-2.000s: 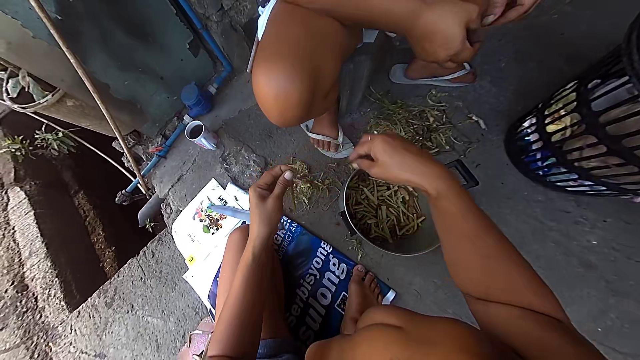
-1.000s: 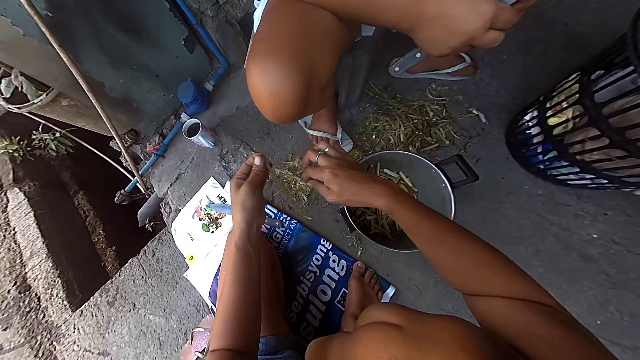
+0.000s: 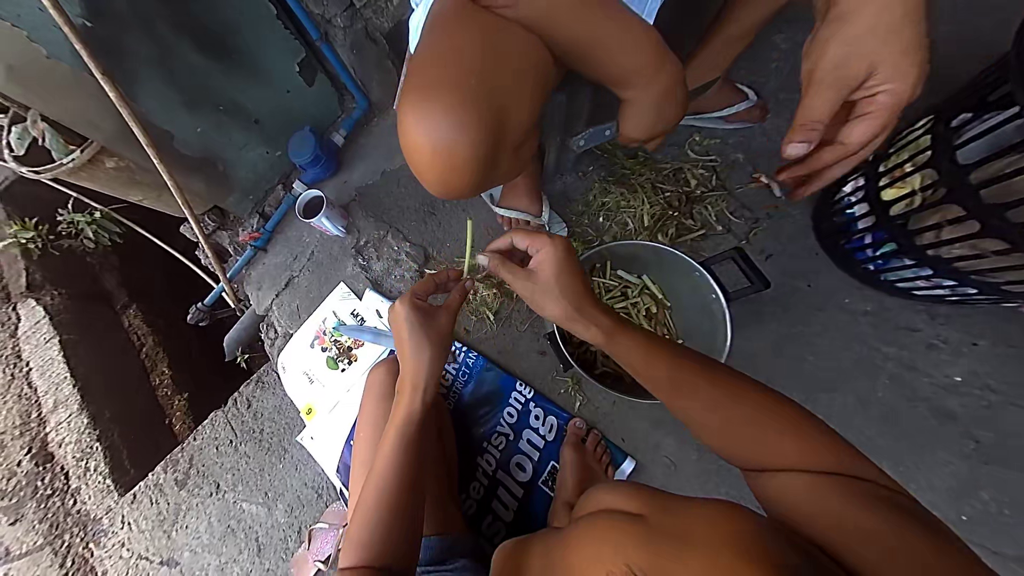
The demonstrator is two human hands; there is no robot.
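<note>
My left hand [image 3: 432, 316] pinches a short green plant stem [image 3: 469, 244] upright between thumb and fingertips. A knife blade [image 3: 365, 334] sticks out to the left from behind that hand; its handle is hidden. My right hand [image 3: 540, 276] is close by at the right, thumb and fingers bent near the stem; whether it touches the stem or holds a thin strip, I cannot tell. Beneath my right forearm stands a metal pot [image 3: 712, 308] holding many cut stem pieces [image 3: 632, 296]. Plant scraps [image 3: 490, 300] lie on the ground behind my hands.
Opposite, a person holds a knife [image 3: 594, 138] in one hand, with the other hand [image 3: 864, 96] extended beside a black slatted basket [image 3: 920, 208]. A larger scrap pile [image 3: 660, 192] lies between us. Left are a mug [image 3: 320, 212], blue pipe [image 3: 276, 220], papers [image 3: 320, 360] and a sunken channel [image 3: 104, 336].
My right hand has moved from over the pot to beside my left hand. A green stem now shows upright in my left fingers. The other person's hand has reached out toward the basket.
</note>
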